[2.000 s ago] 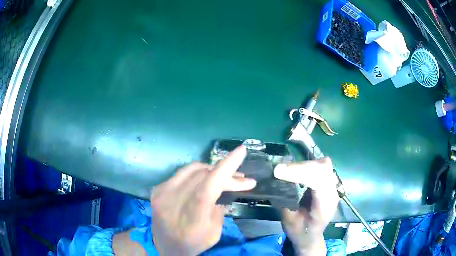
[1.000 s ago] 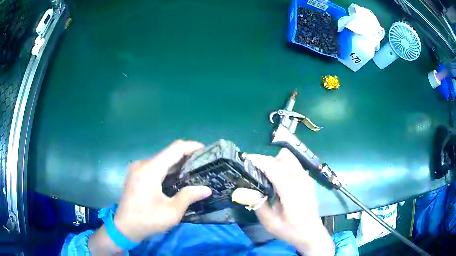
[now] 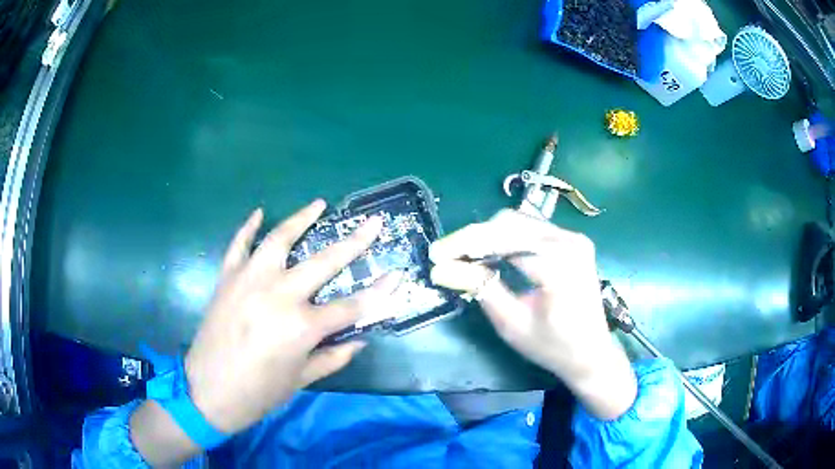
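Observation:
The black trail camera housing (image 3: 414, 190) lies open on the green belt, its inside facing up, with the circuit board (image 3: 389, 245) showing in it. My left hand (image 3: 284, 307) lies across the board and the housing's left side, fingers spread. My right hand (image 3: 540, 293) is at the housing's right edge, thumb and forefinger pinched together, with pale finger coverings. A thin dark thing, type unclear, shows between its fingers. The air blow gun (image 3: 540, 195) lies behind my right hand, which hides part of its handle.
On the green belt (image 3: 229, 119) at the upper right stand a blue parts bin (image 3: 595, 35), a white bottle (image 3: 673, 78) with cloth over it and a portable fan (image 3: 760, 64). A small yellow object (image 3: 622, 123) lies nearer. The air hose (image 3: 714, 408) runs off lower right.
The housing has gone from being held tilted in both hands to lying open, board side up. My left hand has spread over it. My right hand has moved to its right edge.

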